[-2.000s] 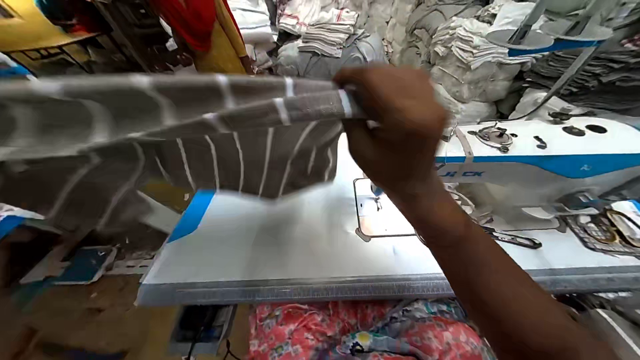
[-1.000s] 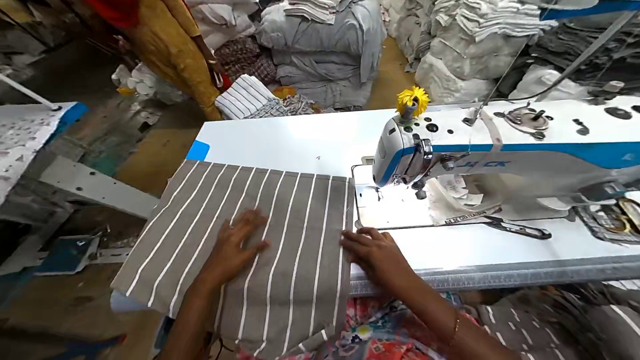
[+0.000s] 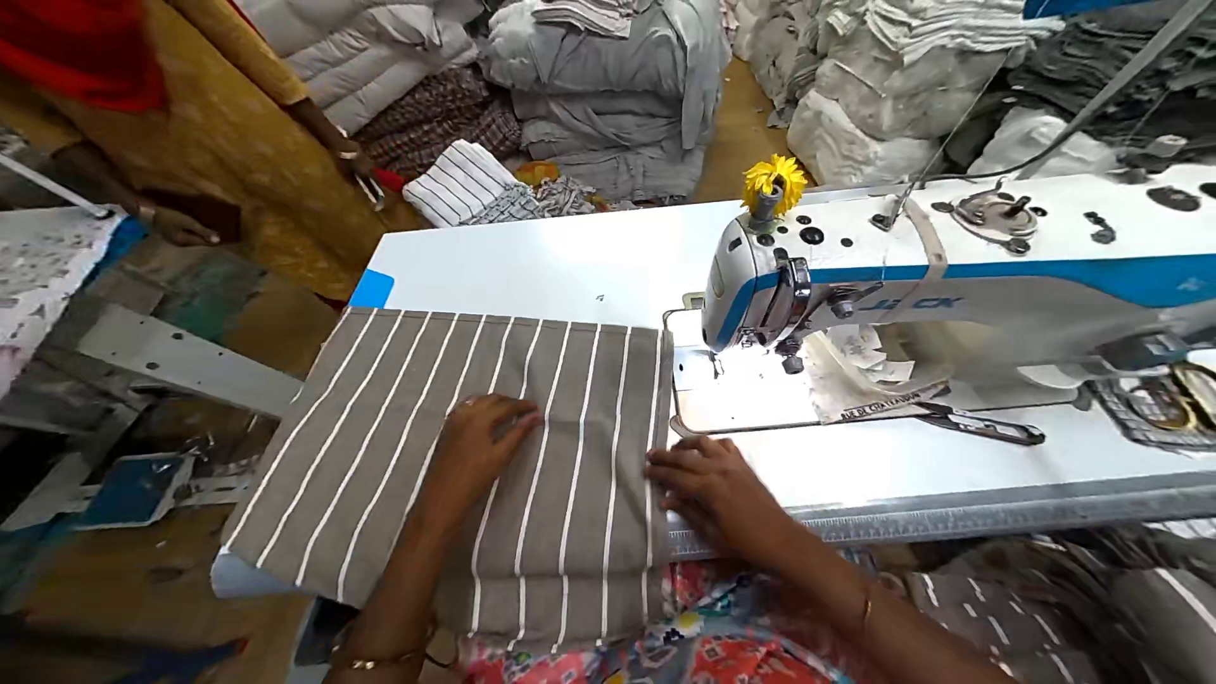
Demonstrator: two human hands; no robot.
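A grey-brown fabric piece with white stripes (image 3: 570, 408) lies spread over the left part of the white sewing table (image 3: 532, 266), its near edge hanging toward my lap. My left hand (image 3: 489, 432) rests on the middle of the cloth, fingers slightly bent. On the cloth's right edge lies my right hand (image 3: 708, 484), its fingertips at the hem; whether it pinches the fabric is unclear. The white and blue industrial sewing machine (image 3: 950, 256) stands to the right. Its needle plate (image 3: 741, 389) is just beyond the cloth's right edge.
Black-handled thread snips (image 3: 983, 425) and a printed fabric tape (image 3: 879, 404) lie by the machine bed. Folded striped cloth (image 3: 465, 185) sits past the far table edge. Another person (image 3: 237, 142) stands at the back left. Bundled textiles (image 3: 608, 85) are stacked behind.
Two seconds ago my right hand held the striped fabric raised above the table. The fabric has come down flat, and both hands now rest on it.
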